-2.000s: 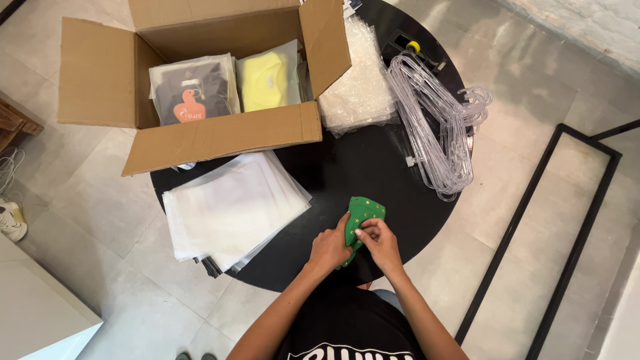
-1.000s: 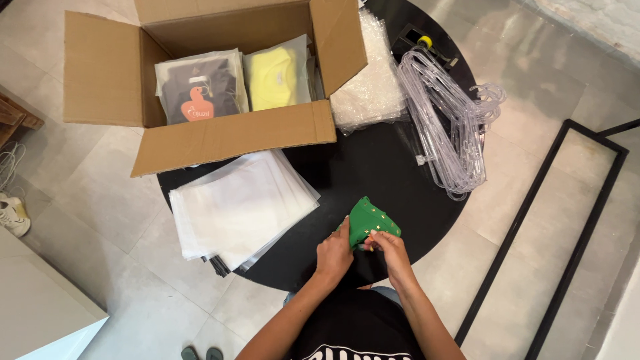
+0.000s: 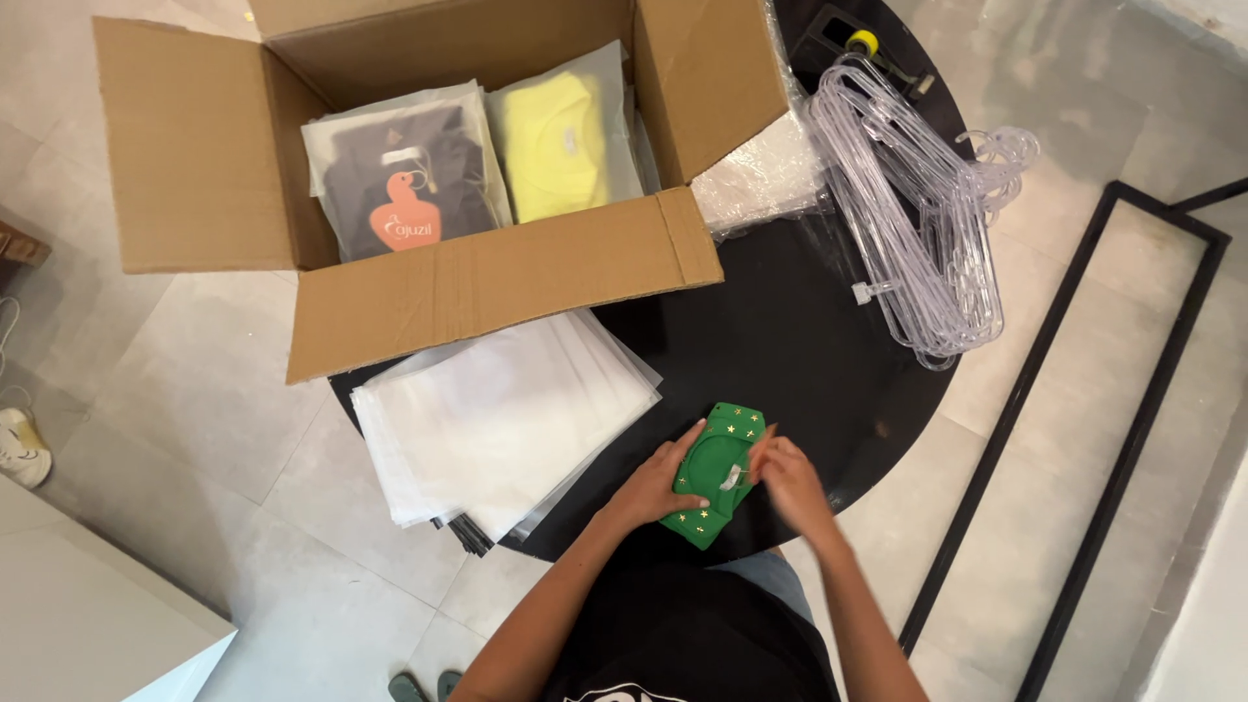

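Note:
A folded green garment with gold star studs [image 3: 720,450] lies near the front edge of the round black table [image 3: 780,331]. Its neckline and a white neck label face up. My left hand [image 3: 661,487] grips the garment's left side, thumb on top and fingers along the edge. At the garment's right side, my right hand [image 3: 788,478], slightly blurred, pinches an orange hang tag [image 3: 760,453] between thumb and fingers. To the left of both hands rests a stack of translucent plastic bags [image 3: 507,419].
An open cardboard box [image 3: 507,283] holds bagged garments, dark [image 3: 405,175] and yellow [image 3: 556,146]. Clear plastic hangers [image 3: 907,214] lie at the table's right, beside clear plastic packaging [image 3: 760,175] and a tape dispenser [image 3: 863,44]. A black metal frame [image 3: 1014,419] stands at right.
The green garment has been turned so its neckline and label show. The orange tag has come into view in my right hand. My left hand has stayed on the garment.

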